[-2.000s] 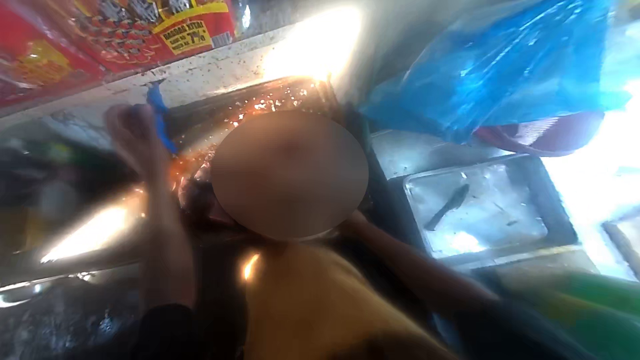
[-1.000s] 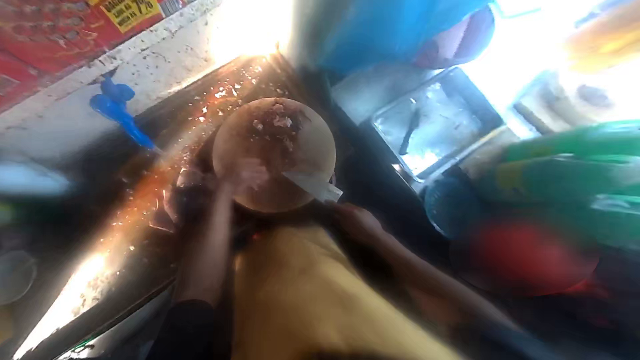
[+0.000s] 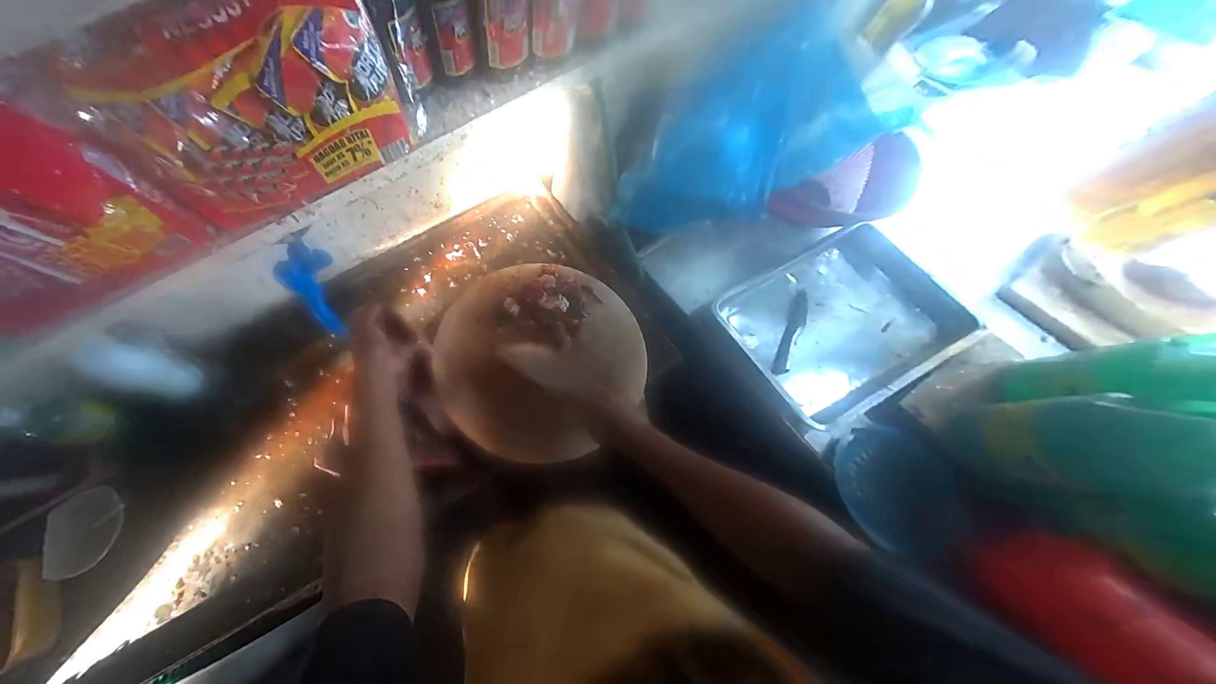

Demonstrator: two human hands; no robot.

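Note:
A round wooden chopping board (image 3: 475,380) with chopped meat (image 3: 549,299) near its far edge sits in the middle of the view. My left hand (image 3: 385,337) is just past the board's left edge, beside larger pieces of meat (image 3: 432,418); its fingers are blurred. My right hand (image 3: 560,375) reaches over the board, its fingers pointing toward the chopped meat. Blur hides whether either hand holds anything. No knife can be made out on the board. A knotted blue plastic strip (image 3: 309,280) hangs at the ledge, up and left of my left hand.
A wet dark tray (image 3: 456,261) lies around the board. To the right stand a metal pan (image 3: 893,380) with a dark utensil (image 3: 790,332), a blue plastic bag (image 3: 750,133) and a green bundle (image 3: 1092,427). Red snack packs (image 3: 275,123) line the far ledge (image 3: 427,180).
My left hand has moved from the board to its left side. My right hand, at the board's right edge with a flat blade a second ago, now reaches over it; the blade is out of sight.

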